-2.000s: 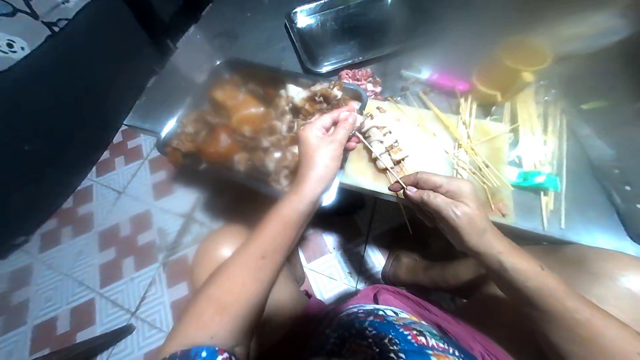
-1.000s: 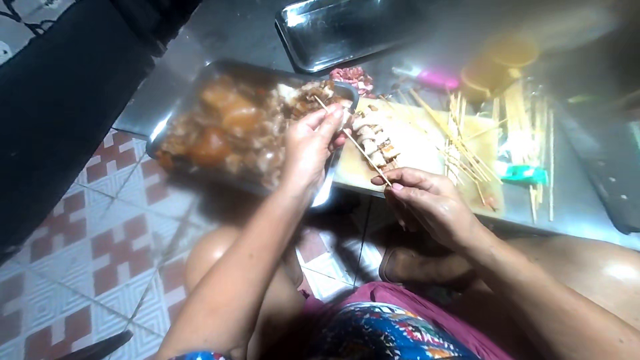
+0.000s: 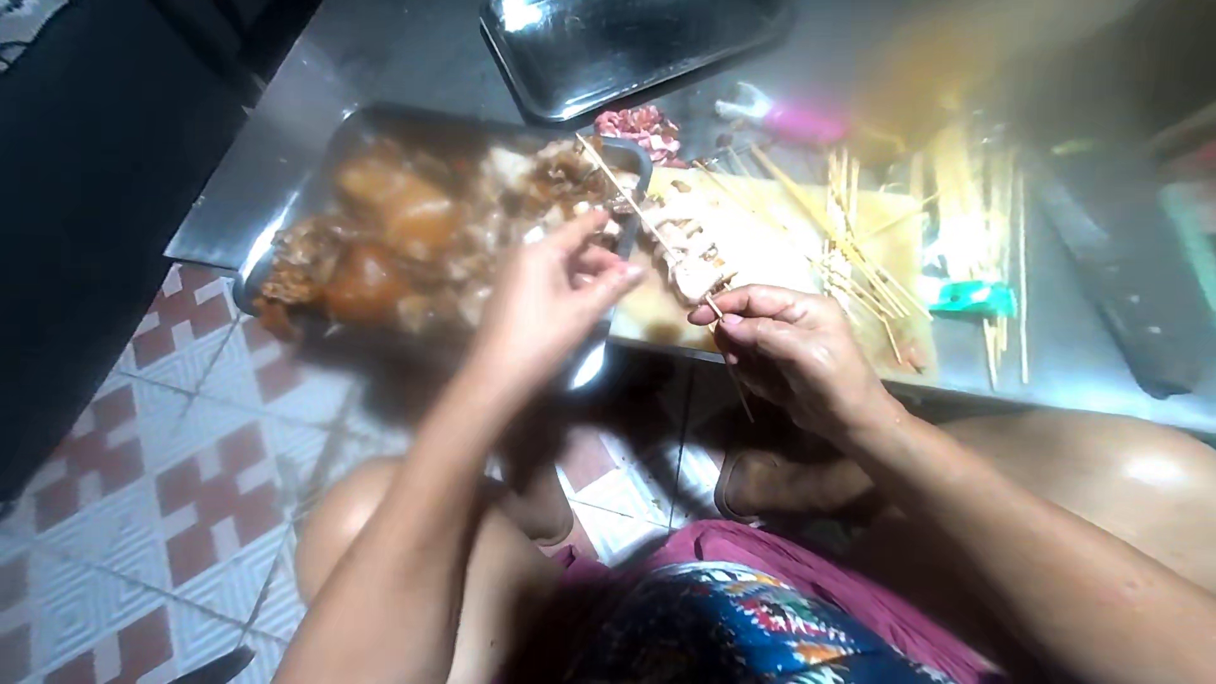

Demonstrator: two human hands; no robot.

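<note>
My right hand (image 3: 793, 347) pinches a thin wooden skewer (image 3: 622, 190) whose bare upper end points up and left. On or right behind this stick are pale meat pieces (image 3: 698, 271), just above my fingertips; which pieces are threaded is hard to tell. My left hand (image 3: 570, 280) is off the stick, thumb and fingers apart, over the near right edge of a metal tray (image 3: 638, 157). Blurred chunks of marinated meat (image 3: 399, 209) fill that tray. Under the skewer lies a pale cutting board (image 3: 655, 309), its middle washed out by glare.
More wooden skewers (image 3: 869, 275) lie on the board's right part, beside a green and clear plastic wrapper (image 3: 974, 297). Behind the board are a small heap of pink meat (image 3: 641, 128) and a pink-handled utensil (image 3: 803, 123). A dark metal tray (image 3: 617, 57) sits farther back on the metal table (image 3: 218, 214).
My left hand has come away from the skewer and moved left and slightly down, its fingers now apart. My right hand still holds the stick over the board.
</note>
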